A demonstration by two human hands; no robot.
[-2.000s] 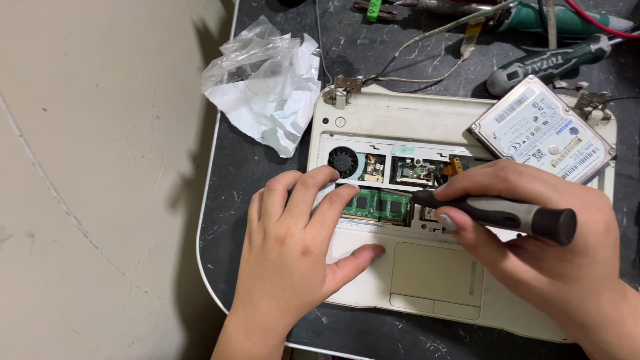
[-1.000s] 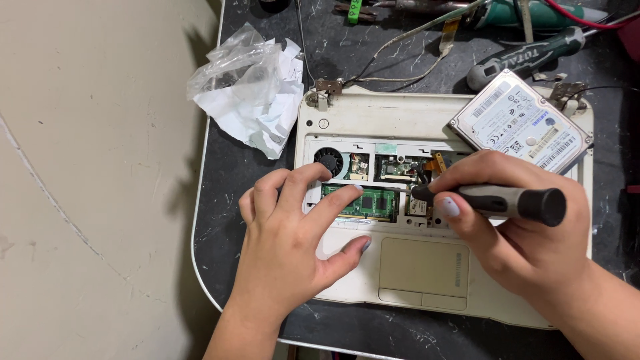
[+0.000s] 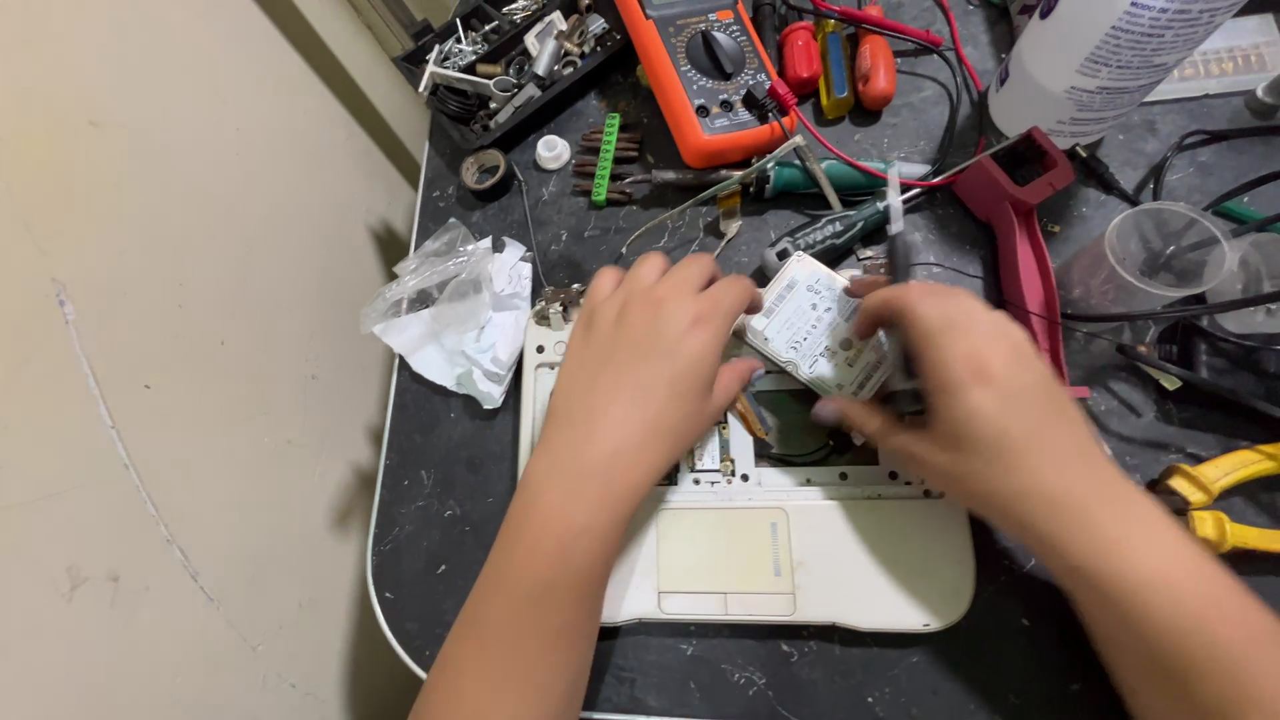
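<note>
A white laptop base point(image 3: 870, 560) with its touchpad point(image 3: 725, 550) lies opened up on the dark tabletop. My left hand point(image 3: 650, 350) is over its upper left part, fingers bent beside a hard disk drive point(image 3: 820, 325); whether it grips anything is hidden. The drive lies tilted across the base's upper edge. At the drive's right side is my right hand point(image 3: 950, 370), blurred, with a dark screwdriver point(image 3: 898, 240) upright between thumb and fingers. A ribbon cable point(image 3: 752, 415) shows below the drive, next to an open bay point(image 3: 815, 430). The memory module is hidden.
Crumpled paper and plastic point(image 3: 465, 320) lie left of the laptop. Behind are an orange multimeter point(image 3: 710, 80), a soldering iron point(image 3: 830, 178), a bit holder point(image 3: 605, 160) and a parts tray point(image 3: 520, 70). A red stand point(image 3: 1030, 240), plastic cup point(image 3: 1160, 260) and yellow-handled pliers point(image 3: 1220, 495) are at right.
My left hand has moved up from the memory module toward the drive. My right hand has moved up and right to the drive's side, turning the screwdriver upright. The view has shifted upward.
</note>
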